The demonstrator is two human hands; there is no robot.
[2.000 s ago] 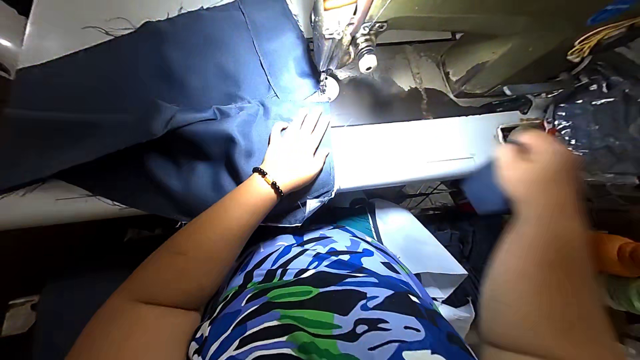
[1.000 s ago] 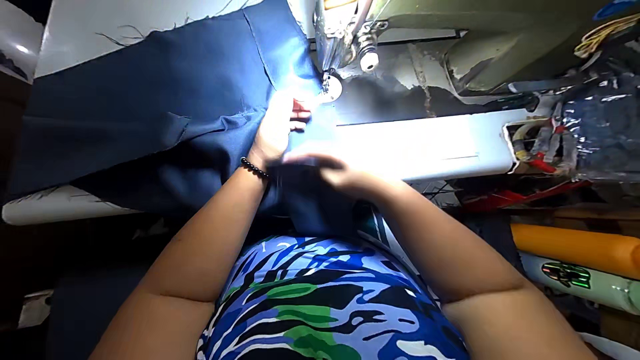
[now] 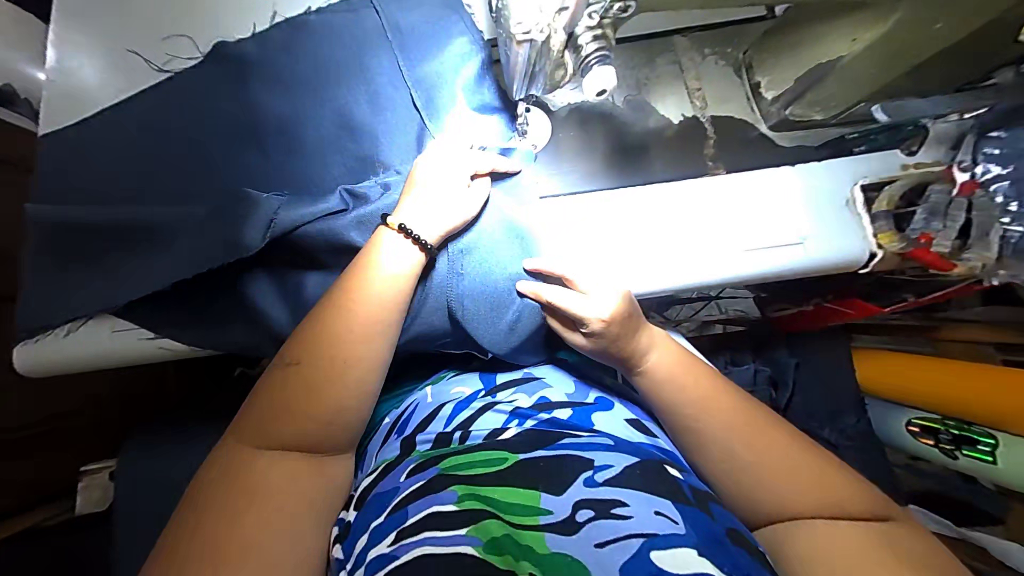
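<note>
Navy blue fabric [image 3: 264, 120] with a stitched seam and frayed edges spreads over the sewing machine's white bed. My left hand [image 3: 452, 188], a black bead bracelet at its wrist, lies on the fabric just below the presser foot [image 3: 524, 120], its fingertips partly lost in the lamp's glare. Lower right, my right hand [image 3: 592, 312] has its thumb and fingers at the right edge of a fabric part that hangs over the front of the bed. The glare and the cloth hide whether either hand pinches it.
The sewing machine's head [image 3: 544, 40] stands above the hands. To the right are the white bed edge [image 3: 704, 232], a cut-out with red and clear pieces [image 3: 932, 252], a plastic bag [image 3: 1004, 176] and an orange roll [image 3: 944, 384]. Dark cloth [image 3: 832, 400] lies below the bed.
My right hand, at the far right two seconds ago with a piece of dark blue cloth, is now at the fabric near my left hand. One second ago the two hands were closer together.
</note>
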